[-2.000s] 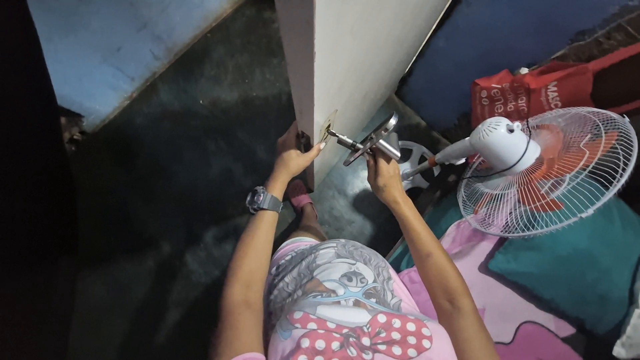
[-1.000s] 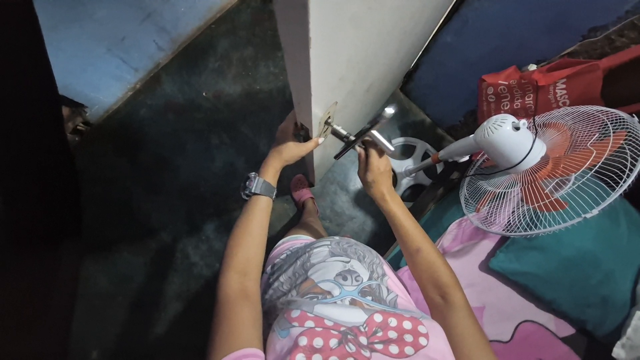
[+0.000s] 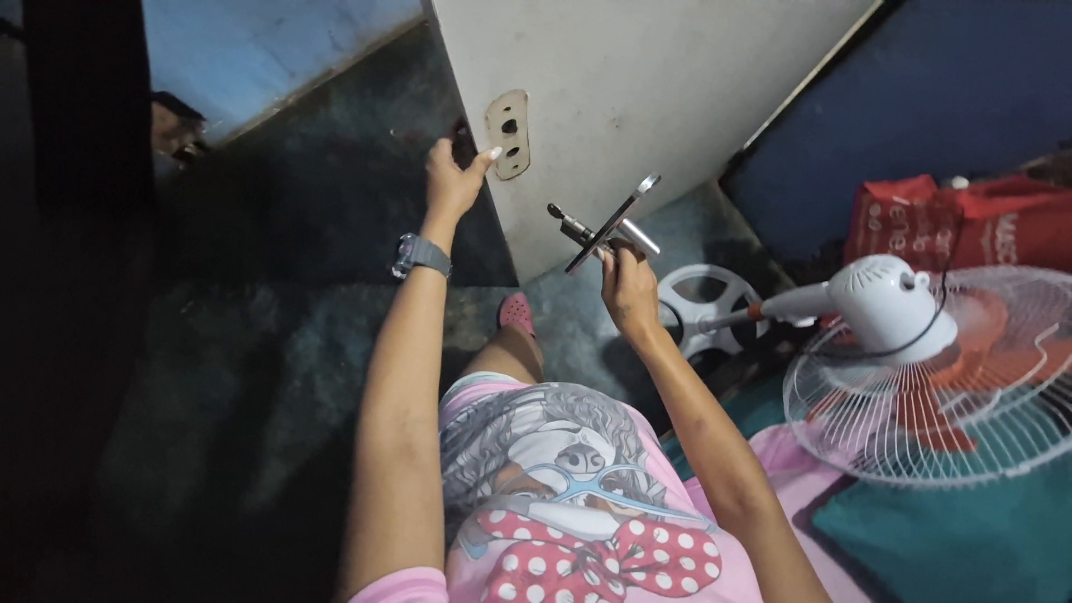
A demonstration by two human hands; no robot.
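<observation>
My right hand (image 3: 631, 289) is closed around a metal door handle plate with its lever and cylinder (image 3: 614, 224), held in the air right of the door's edge. The pale door (image 3: 620, 92) stands in front of me. Near its edge is an unpainted lock cutout area (image 3: 507, 134) with several holes through it. My left hand (image 3: 456, 177), with a watch on the wrist, is at the door's edge beside this area. Its thumb points at the lower holes; its other fingers are apart and partly behind the edge. Whether they touch something there cannot be told.
A white standing fan (image 3: 888, 310) leans across the right side, its round base (image 3: 712, 310) on the dark floor. Behind it lie red bags (image 3: 963, 222). A teal cushion (image 3: 963, 528) and pink cloth are at the lower right. A blue wall (image 3: 276, 59) is at the upper left.
My right hand has drawn the handle plate away from the door, and the holes it stood against now show. The door appears turned, with more of its face in view. My left hand stays near the edge.
</observation>
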